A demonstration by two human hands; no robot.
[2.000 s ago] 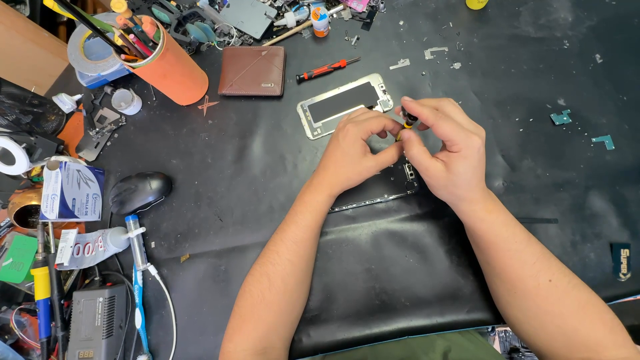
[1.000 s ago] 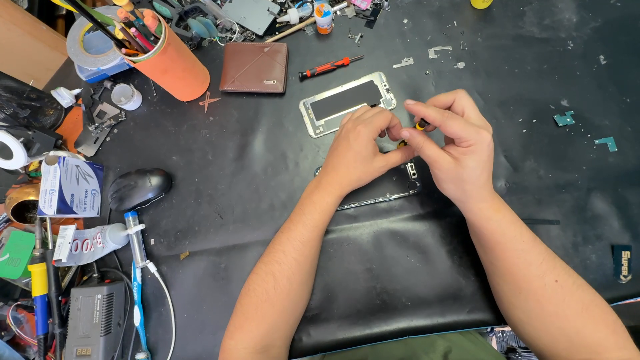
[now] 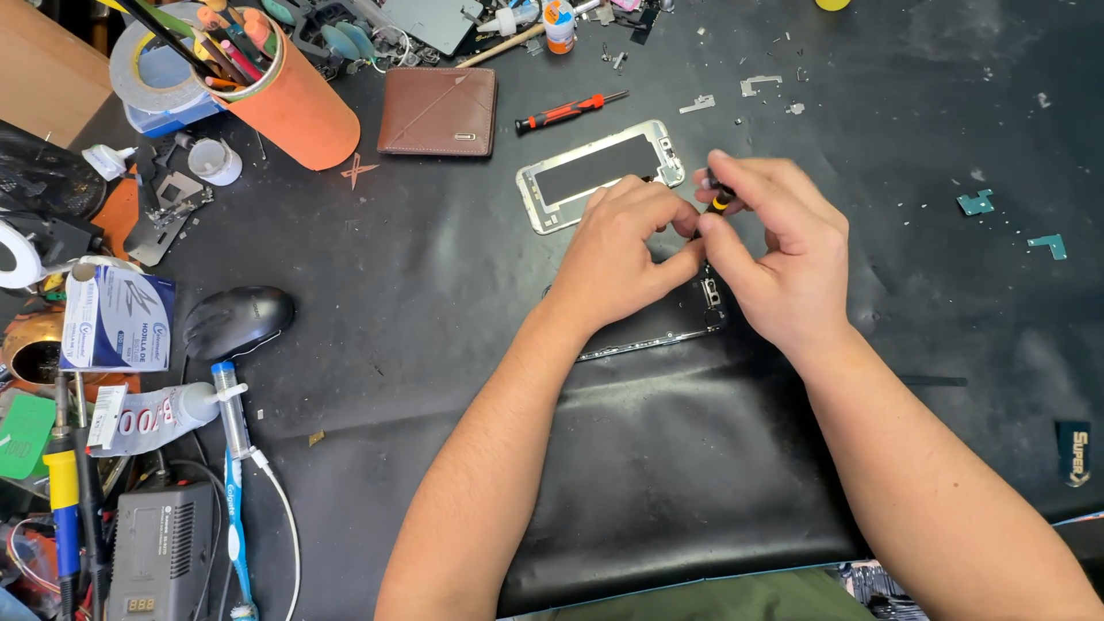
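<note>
Between the thumb and fingers of my right hand [image 3: 776, 250] is a small black and yellow screwdriver [image 3: 718, 203], held tilted. My left hand [image 3: 634, 250] is beside it, thumb and index finger close together at the driver's lower end; what they touch there is hidden. Under both hands lies an open phone body [image 3: 664, 321], dark, with a metal edge, largely covered by my left hand. Just beyond it rests a phone's front panel frame [image 3: 536, 194] with a dark rectangular middle. A red and black screwdriver [image 3: 565, 112] lies farther back, next to a brown wallet [image 3: 438, 112].
At left are an orange pencil cup [image 3: 302, 103], a black computer mouse [image 3: 240, 322], a toothbrush [image 3: 235, 509], a soldering iron [image 3: 63, 492] and its grey station [image 3: 161, 543]. Small metal brackets [image 3: 761, 84] lie at the back, teal pieces [image 3: 976, 203] at right.
The small screwdriver in my right hand has changed its tilt and stands more upright than a second ago. My left hand has stayed nearly in place.
</note>
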